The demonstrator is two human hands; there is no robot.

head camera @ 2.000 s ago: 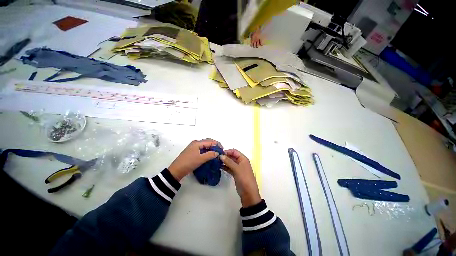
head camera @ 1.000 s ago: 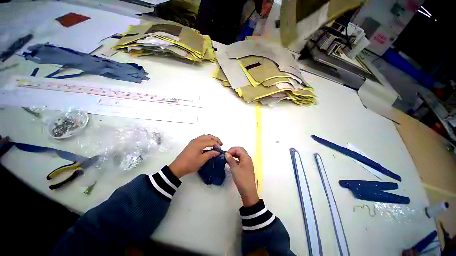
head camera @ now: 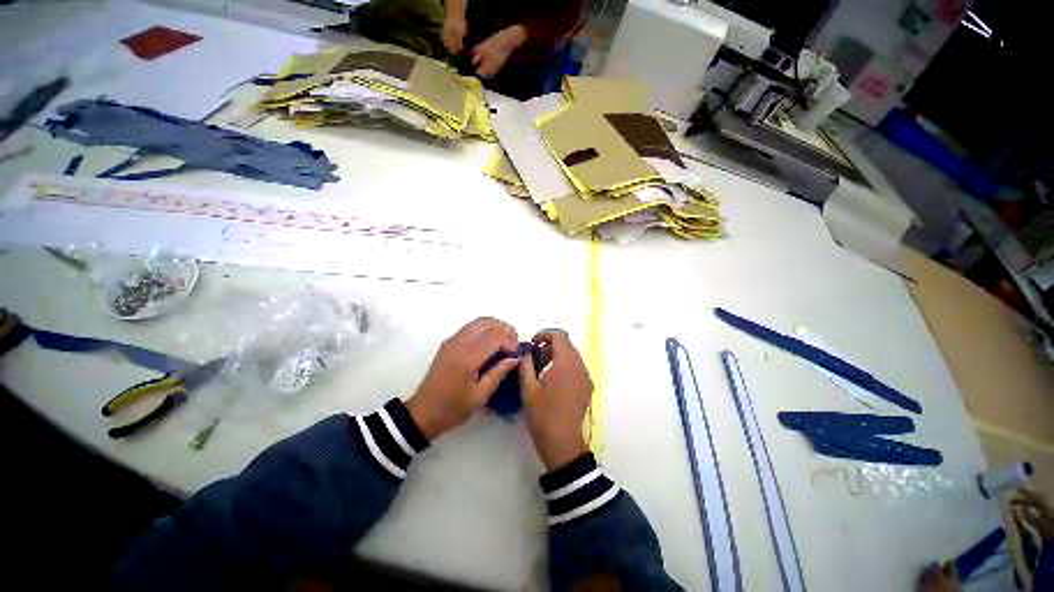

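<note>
A small dark blue soft workpiece (head camera: pixel 505 398) is held above the white table, in front of me at the centre of the view. My left hand (head camera: pixel 468 372) grips it from the left with thumb and fingers. My right hand (head camera: pixel 557 393) grips it from the right, thumb near its top edge. The two hands are close together and cover most of the workpiece. Only its lower part and a bit of its top show between the fingers. What the fingertips hold at the top is too small to tell.
Left: pliers (head camera: pixel 148 405), a white dish of metal bits (head camera: pixel 150 287), clear plastic bags (head camera: pixel 272 335). Right: pale strips (head camera: pixel 707 474), dark blue strips (head camera: pixel 861 439), a white spool (head camera: pixel 1006 478). Back: yellow-edged panels (head camera: pixel 613 145), blue-grey scraps (head camera: pixel 191 145), another person's hands (head camera: pixel 491 52).
My hands have closed in around the workpiece, so less of it shows. A yellow-edged panel that was in the air at the back now lies on the right stack.
</note>
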